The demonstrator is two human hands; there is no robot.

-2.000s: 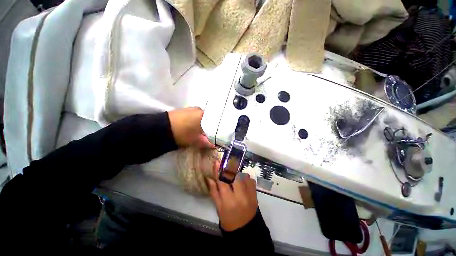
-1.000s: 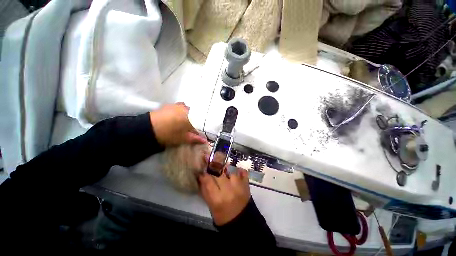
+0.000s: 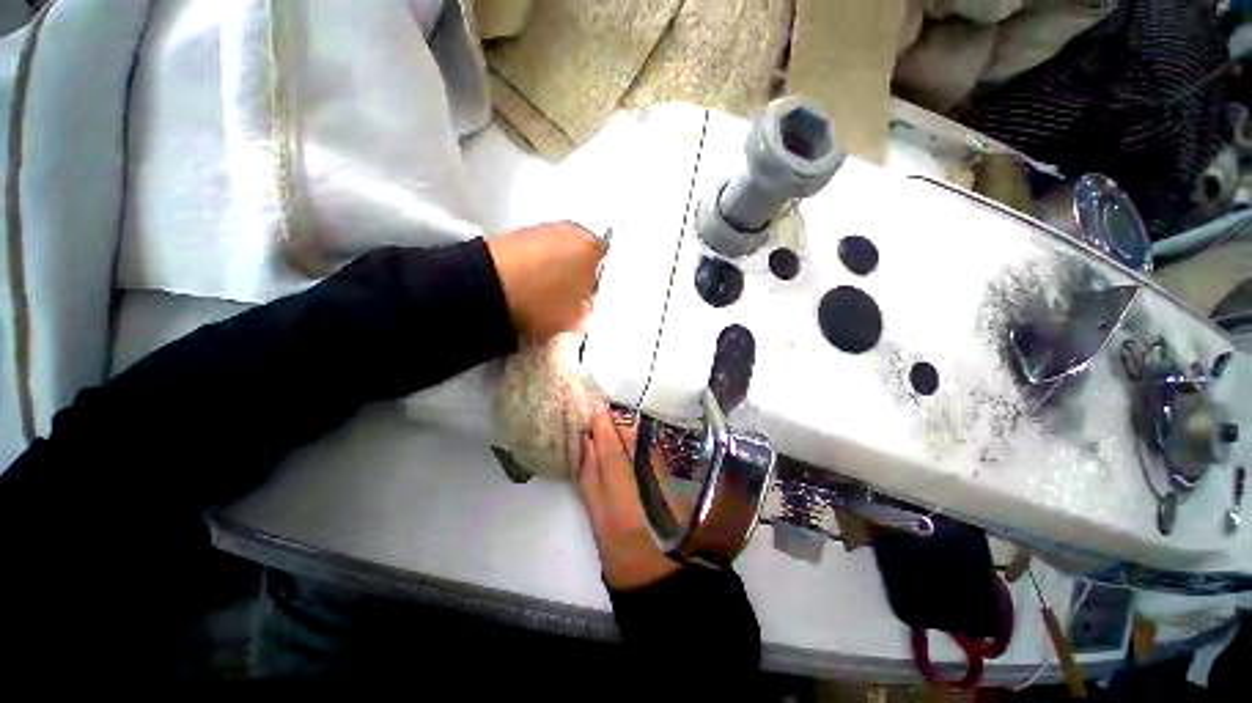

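Observation:
A small fluffy beige fleece part [image 3: 540,409] lies on the white table beside the end of the sewing machine head [image 3: 769,316]. My left hand [image 3: 552,279] is at the machine's left end, above the fleece, its fingertips hidden by the head. My right hand [image 3: 629,515] lies at the fleece's right edge, fingers extended on it, partly behind the shiny metal guard [image 3: 735,501]. The needle area is hidden under the head. Whether my left fingers grip the fleece cannot be seen.
The large white-sided garment body [image 3: 206,151] lies at the upper left. Beige cut fleece parts [image 3: 590,62] are heaped behind the machine. A dark phone [image 3: 941,584] and red-handled scissors [image 3: 1006,625] lie at the lower right. The table's front edge [image 3: 412,577] curves below.
The view has shifted and the machine head appears closer. My left hand has moved up and back towards the head's far side. My right hand has straightened, lower beside the guard.

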